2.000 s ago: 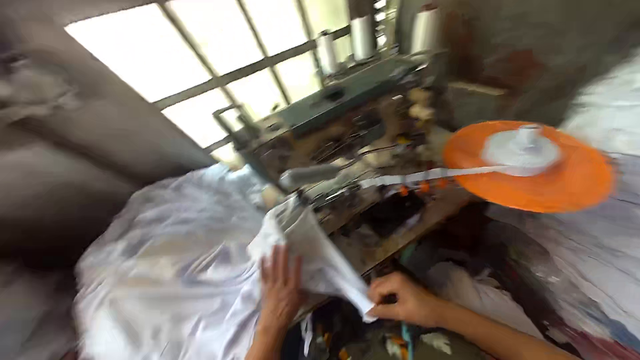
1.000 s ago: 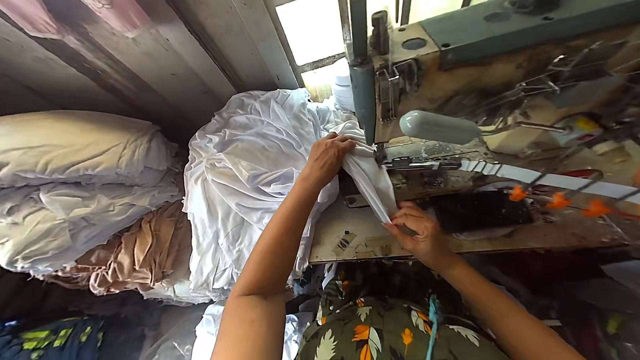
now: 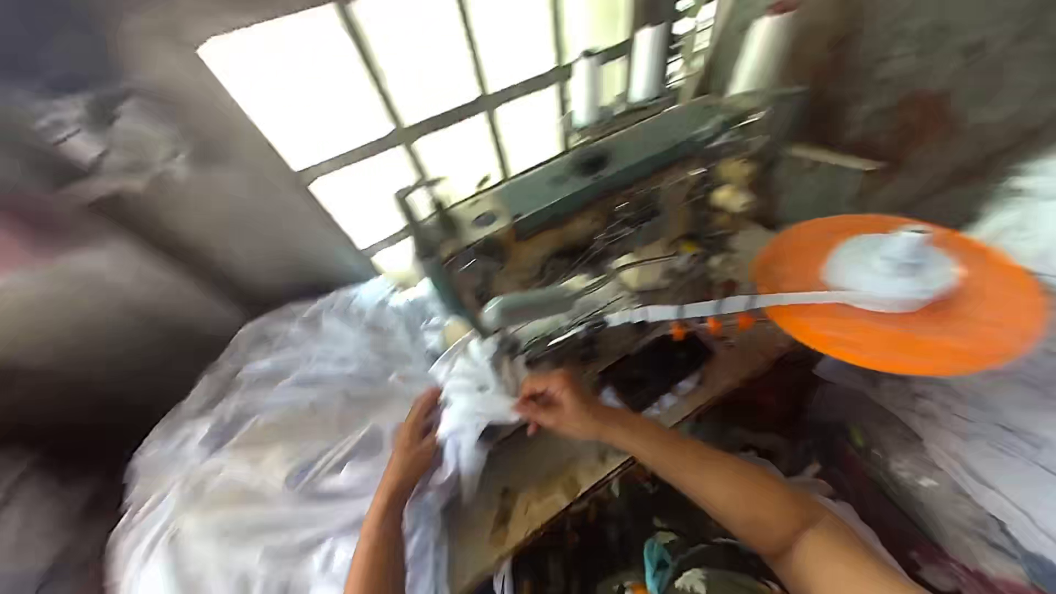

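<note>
A piece of white fabric (image 3: 474,396) lies bunched at the needle area of a green industrial sewing machine (image 3: 536,309). My left hand (image 3: 417,441) rests against the fabric's left side, its fingers partly hidden. At the right edge of the cloth, my right hand (image 3: 561,404) has thumb and fingers pinched together on it, just in front of the machine's foot. A white tape (image 3: 709,308) runs from an orange disc reel (image 3: 990,309) past small orange guides to the machine. The view is blurred.
A large heap of white fabric (image 3: 272,462) lies left of the machine. Several thread cones, one white cone (image 3: 649,62) among them, stand behind it by a barred window (image 3: 462,107). The wooden table edge (image 3: 561,503) runs below my hands.
The view has swung right and up since one second ago, bringing the orange reel back in sight. My right hand is now close to the machine's foot, and the cloth, earlier stretched toward me, is bunched.
</note>
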